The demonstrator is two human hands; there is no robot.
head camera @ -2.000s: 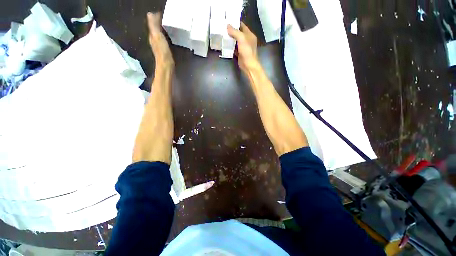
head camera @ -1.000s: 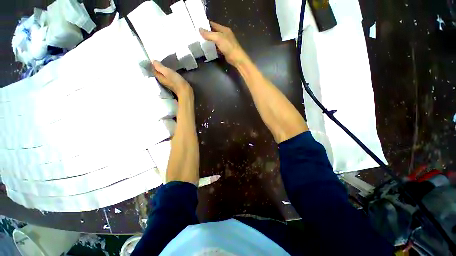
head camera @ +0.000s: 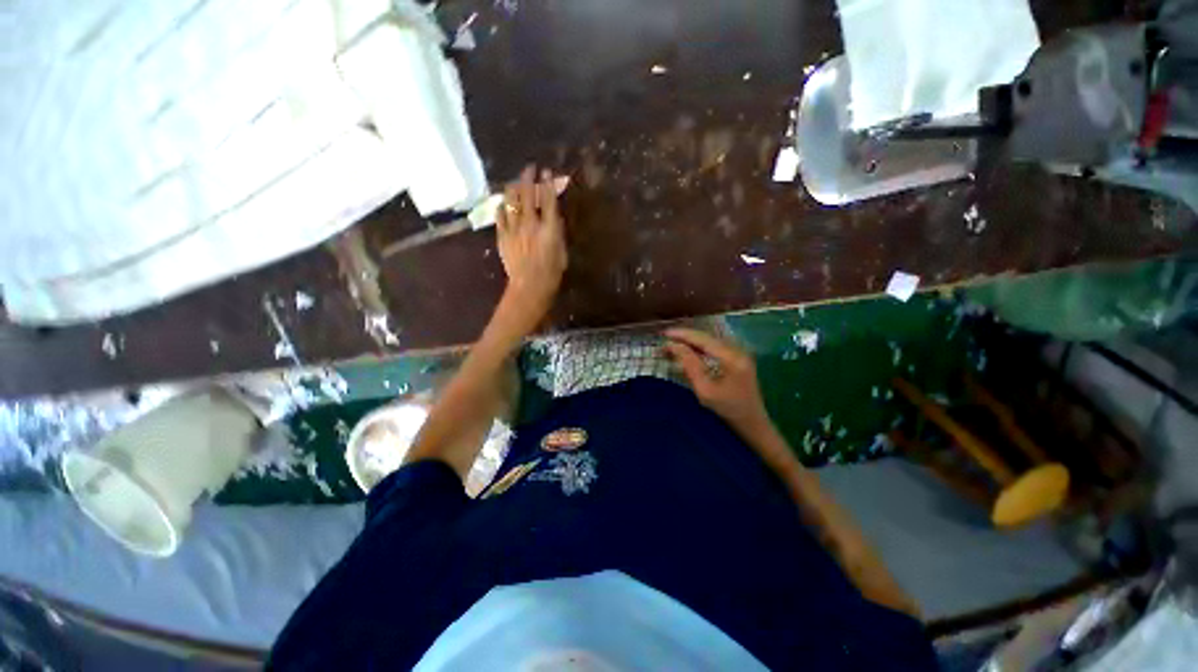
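Note:
My left hand lies over a slim white pointed tool at the table's front edge; its fingers cover part of the tool, and its pinkish tip shows past them. Whether the fingers grip it is hard to tell. My right hand is just below the table edge, near a checked cloth at my waist, fingers loosely bent and seemingly empty. White cut stacks lie at the left, their near right corner beside the tool.
The cutting machine stands at the right, its silver base plate partly under white fabric. White scraps dot the brown table. Below are a tipped pale bucket, a round white tub and a yellow-topped wooden item.
The view has swung down to the table's front edge. My left hand has left the cut stacks and come to the white tool. My right hand has let go of the pieces and dropped to my waist.

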